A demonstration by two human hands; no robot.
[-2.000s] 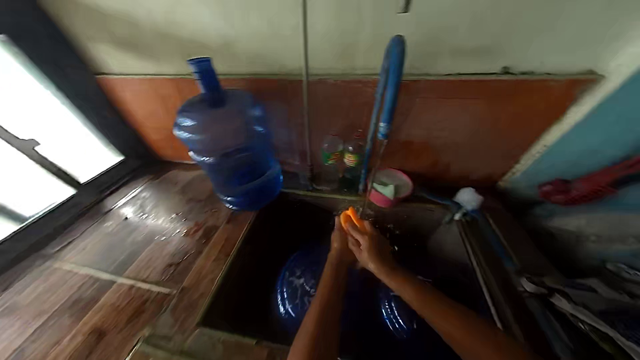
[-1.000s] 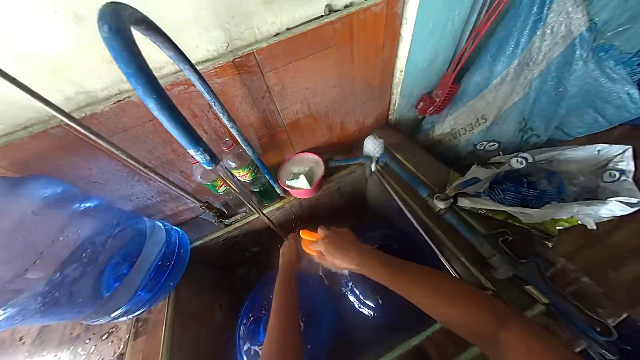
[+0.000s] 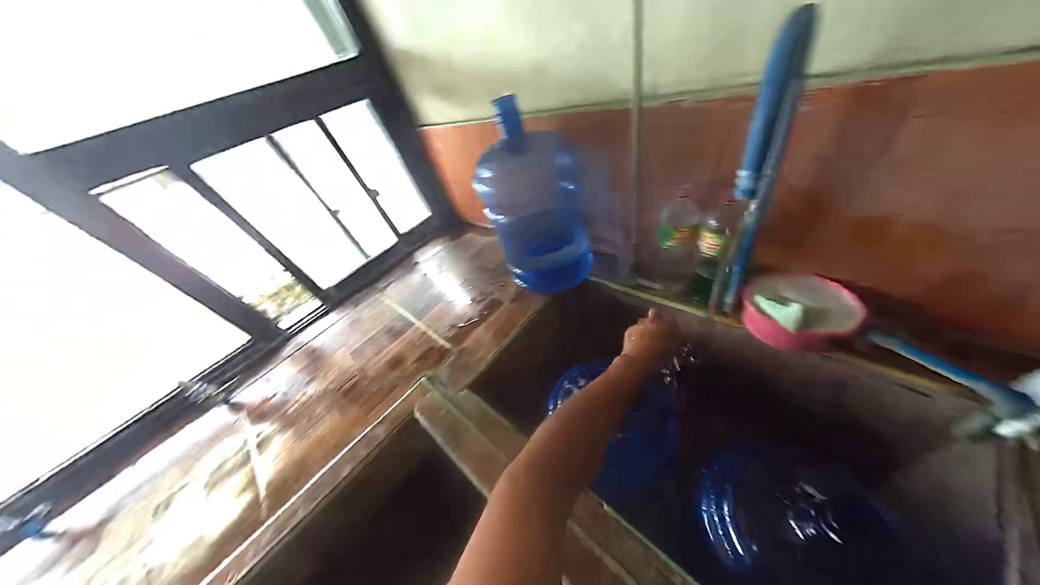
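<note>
My left hand (image 3: pixel 652 337) reaches over the dark sink basin (image 3: pixel 516 366), its fingers curled; blur hides whether anything is in them. Water drops glint just to its right. Below it, in the basin, lies a blue water jug (image 3: pixel 638 443), partly behind my forearm. A second blue jug (image 3: pixel 780 504) lies deeper in the basin, to the right. My right hand is out of view. No orange thing shows now.
A large blue water jug (image 3: pixel 536 215) stands at the counter corner by the window. Along the basin's back edge are plastic bottles (image 3: pixel 710 248), a blue hose (image 3: pixel 768 122) and a pink bowl (image 3: pixel 804 313) holding a pale green piece. A tiled divider (image 3: pixel 479 422) borders the basin.
Both hands were together at an orange thing under the blue hose; now only my left hand shows, and the right has left the view. The view has swung left toward the window.
</note>
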